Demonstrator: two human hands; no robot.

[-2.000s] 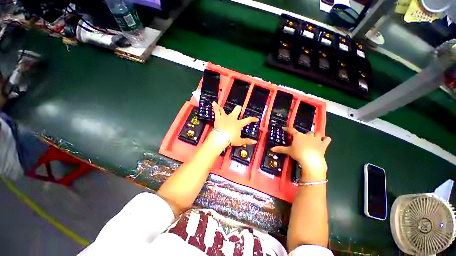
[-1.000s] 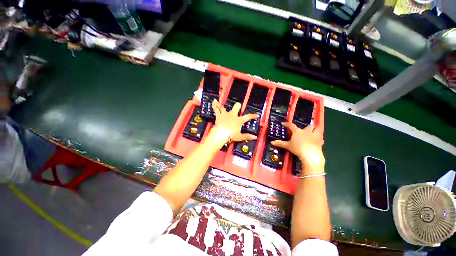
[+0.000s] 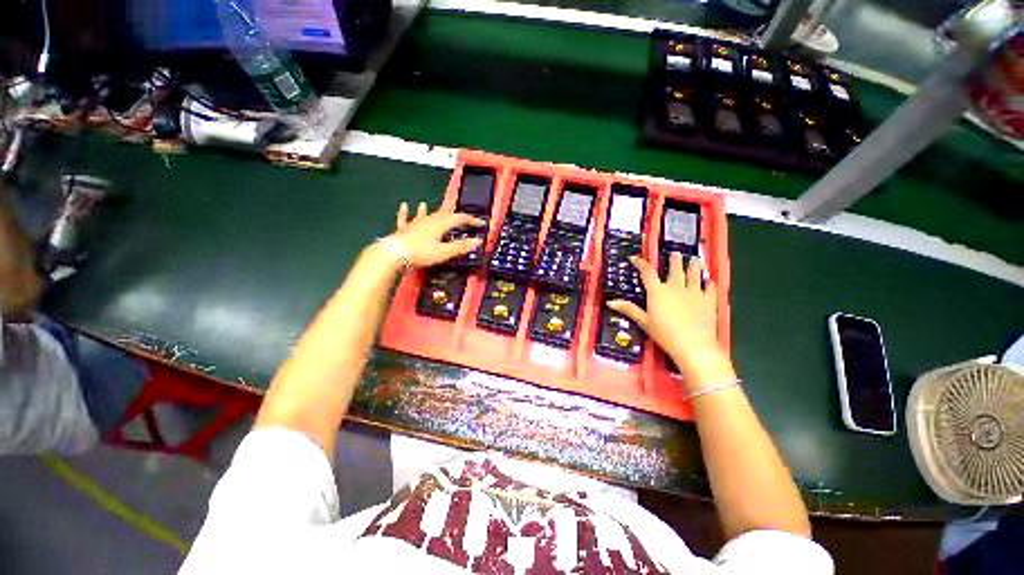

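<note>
A red-orange phone tray (image 3: 528, 366) lies on the bench in front of me. Its back row holds several open black flip phones (image 3: 513, 245), screens above and keypads below. Most screens look pale and lit; the leftmost is dark. The front row holds closed black handsets (image 3: 556, 317) with gold marks. My left hand (image 3: 432, 238) is spread, its fingertips on the keypad of the leftmost open phone. My right hand (image 3: 677, 311) is spread over the rightmost phones, hiding the lowest right handset and part of a keypad. Whether the fingers press keys cannot be told.
A smartphone (image 3: 862, 373) and a beige fan (image 3: 975, 432) are at right. A black tray of handsets (image 3: 750, 107) sits behind, near a metal post (image 3: 887, 137). A bottle (image 3: 273, 70), monitor (image 3: 303, 25) and cables are at back left. Part of a person (image 3: 45, 382) shows at left.
My left hand has moved left from the middle phones to the leftmost one. My right hand has stayed near the right side. Screens that were dark now show pale.
</note>
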